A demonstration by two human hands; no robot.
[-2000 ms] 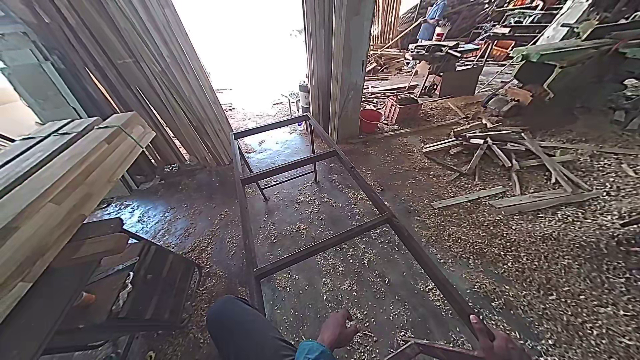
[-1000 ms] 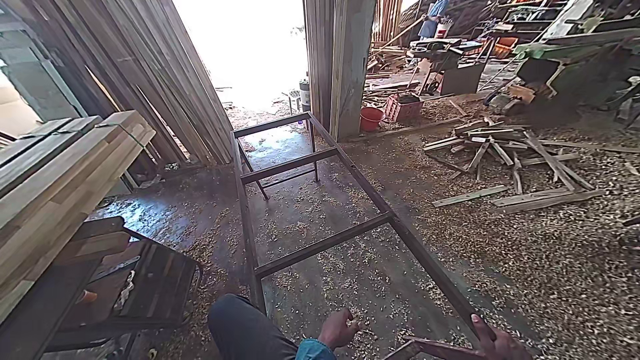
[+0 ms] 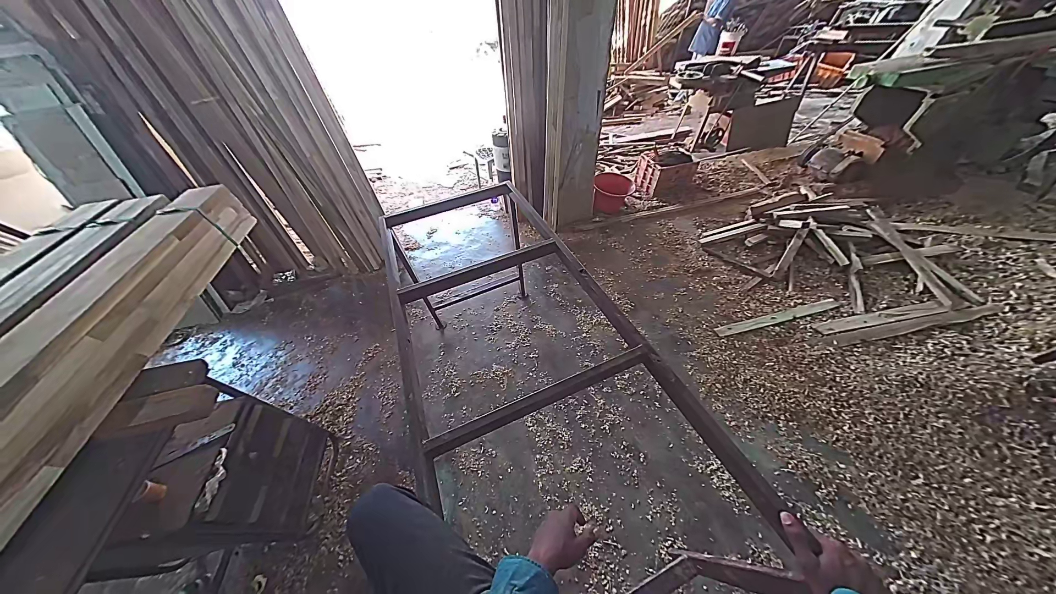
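A long dark frame [image 3: 536, 400] with crossbars, like a bare table frame, stretches from my body toward the bright doorway, its far end standing on legs joined by a low bar. My right hand [image 3: 829, 561] grips the near right corner of the frame, with the thumb over the rail. A short angled dark bar [image 3: 734, 571] meets that corner at the bottom edge. My left hand [image 3: 564, 538] hovers inside the frame's outline over the shavings, its fingers loosely curled; whether it holds anything is unclear. My bent knee is beside the frame's left rail.
Strapped wooden boards [image 3: 107, 272] lie at left above a dark cabinet [image 3: 264, 470]. Tall planks [image 3: 239, 124] lean beside the doorway. A red bucket [image 3: 612, 193], a red crate [image 3: 664, 172] and a pile of offcuts [image 3: 825, 239] are at right. Farther back stands a person [image 3: 709, 29].
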